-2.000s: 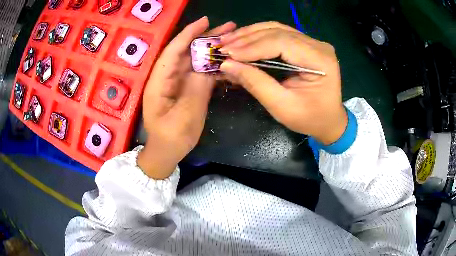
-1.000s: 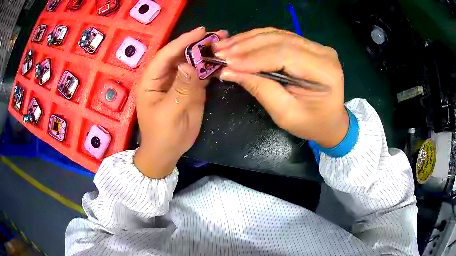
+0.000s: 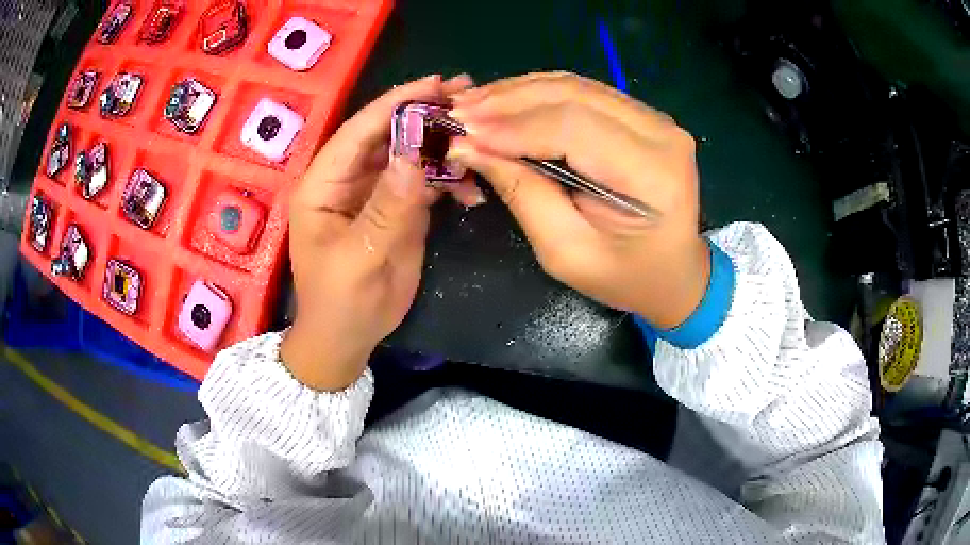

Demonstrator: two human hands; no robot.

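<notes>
A pink housing [image 3: 415, 132] is held in my left hand [image 3: 356, 229], its open side showing a dark inside with a small amber patch. My left fingers and thumb are around its left side and edges. My right hand [image 3: 590, 192] holds slim silver tweezers [image 3: 596, 190] slanting down to the right. The tweezer tips are at the housing's open side, partly hidden by my right fingers. My right fingertips are close against the housing's right edge; whether they touch it I cannot tell. Small parts inside the housing are too small to name.
A red-orange tray [image 3: 279, 202] at left holds closed pink housings [image 3: 204, 315] and partly assembled units [image 3: 145, 198]. One pocket has a round grey disc part [image 3: 230, 219]. The dark green mat [image 3: 500, 287] carries pale scraps. A yellow tape roll [image 3: 900, 343] and dark equipment are at right.
The housing has turned in my left hand and sits slightly lower. My right hand and tweezers have shifted a little left and down. The tweezers remain at the housing.
</notes>
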